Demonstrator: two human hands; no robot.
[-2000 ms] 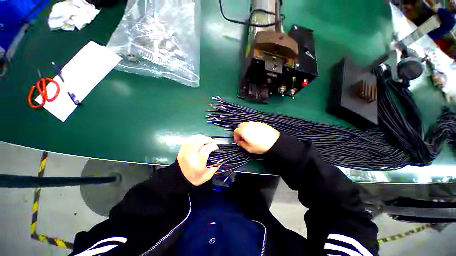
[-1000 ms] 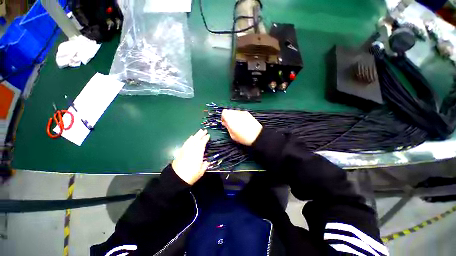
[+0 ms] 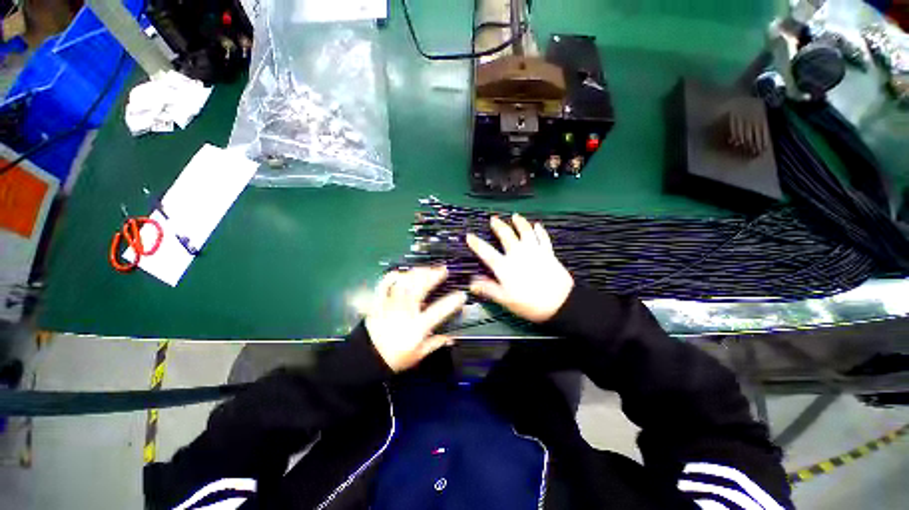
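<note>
A wide bundle of thin black cables (image 3: 678, 254) lies along the front edge of the green bench, its wire ends (image 3: 424, 224) at the left. My right hand (image 3: 521, 267) lies flat on the cables near their left end, fingers spread. My left hand (image 3: 412, 314) is beside it at the bench edge, fingers apart, over the lower wire ends, and hides some of them. Neither hand is closed on a cable.
A black press (image 3: 538, 125) stands behind the cables, a dark block (image 3: 723, 144) to its right. A clear bag of small metal parts (image 3: 314, 120), white paper (image 3: 204, 204), orange-red scissors (image 3: 137, 243), crumpled white cloth (image 3: 167, 102) and blue bins (image 3: 65, 90) are at left.
My right hand has opened from a closed pose and moved right and down from its place a second ago. My left hand has spread its fingers. The cables lie flatter and more spread.
</note>
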